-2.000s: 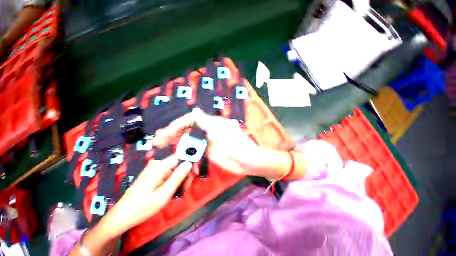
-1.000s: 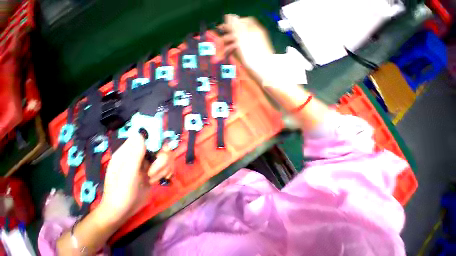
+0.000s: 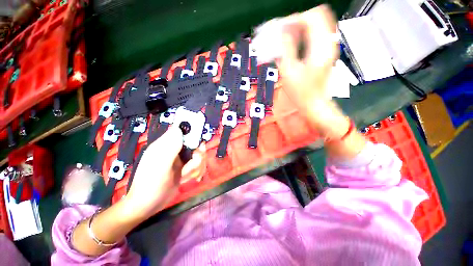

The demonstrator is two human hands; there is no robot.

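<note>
My left hand [image 3: 163,166] holds a smartwatch [image 3: 191,127] over the red tray [image 3: 282,124], its back facing up with a white square film and a dark round centre. My right hand [image 3: 311,57] is raised above the tray's far right corner, blurred, with a white sheet [image 3: 272,40] at its fingertips. The tray holds several watches with black straps and white square films on their backs. One black watch [image 3: 157,92] without a white film lies across black straps at the left middle.
White sheets on a dark-edged folder [image 3: 394,39] lie at the far right. A loose white piece [image 3: 339,80] is beside my right hand. Another red tray [image 3: 415,176] is at right. A red box [image 3: 31,171], white paper [image 3: 25,218] and stacked red trays [image 3: 36,72] are at left.
My right hand left the held watch, reached toward the white pieces at right, and now has a white sheet at its fingers. My left hand still holds the watch.
</note>
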